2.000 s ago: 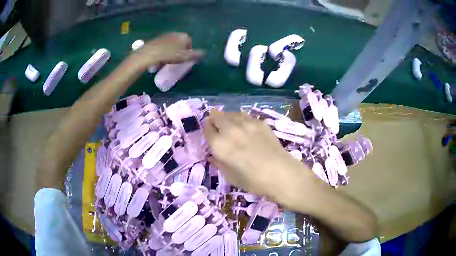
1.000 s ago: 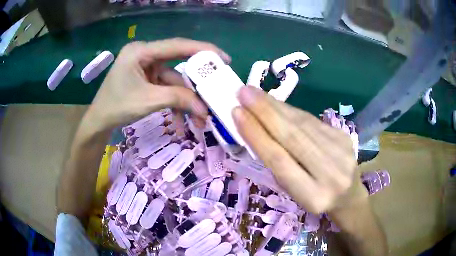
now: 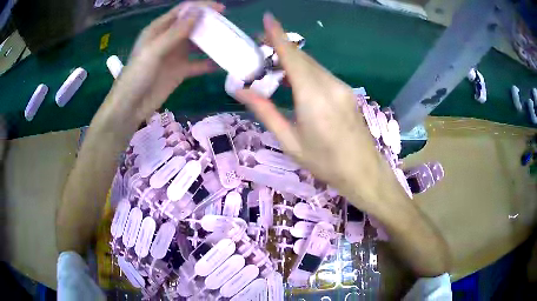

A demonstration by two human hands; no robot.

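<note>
A white-pink device unit is held up over the green belt, blurred, its smooth side showing. My left hand grips its upper left end. My right hand is just right of the unit, fingers spread, with nothing seen in it. Open white shells with dark interiors lie on the belt behind and below the unit, partly hidden. A heap of pink covers, some with dark windows, lies in front of me below both hands.
The green conveyor belt crosses behind the brown table. Closed units lie on the belt at left. Small white parts lie at right. A grey metal post slants at right. Clear plastic lies under the heap.
The unit, held between both hands a second ago, has moved up and left in my left hand. My right hand has opened away from it. Units on the belt have shifted left.
</note>
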